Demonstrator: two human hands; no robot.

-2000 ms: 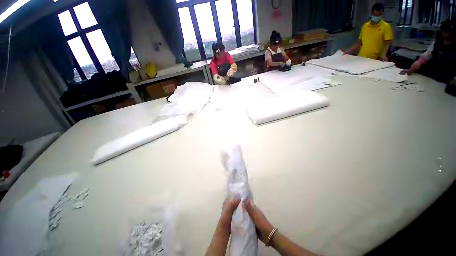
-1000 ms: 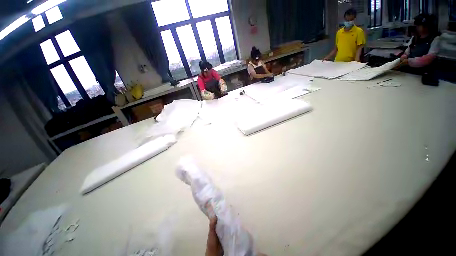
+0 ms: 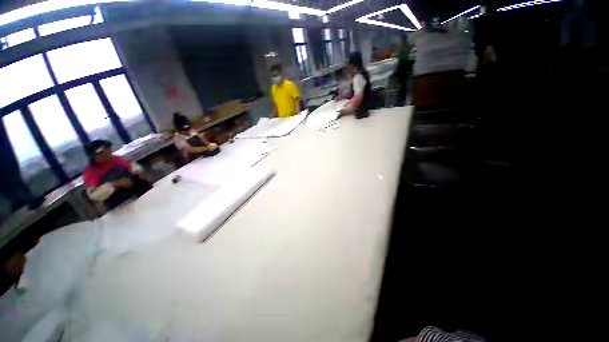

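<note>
Neither of my hands is in the picture. Only a striped sleeve (image 3: 446, 334) of mine shows at the bottom edge, right of the table. The long off-white worktable (image 3: 320, 220) fills the middle. A thick folded white length (image 3: 227, 204) lies on it, left of centre. Thin, crumpled white sheet material (image 3: 63, 257) covers the table's left side. The crumpled white bundle is not in view.
Two people (image 3: 113, 175) stand at the table's far left side. A person in yellow (image 3: 286, 97) and one in a dark apron (image 3: 358, 87) are at the far end by white sheets (image 3: 274, 127). Dark floor (image 3: 467, 254) lies right of the table edge.
My view has swung to the right, so the table's right edge and the floor show. The white bundle and my hands, seen earlier gripping it, have left the picture.
</note>
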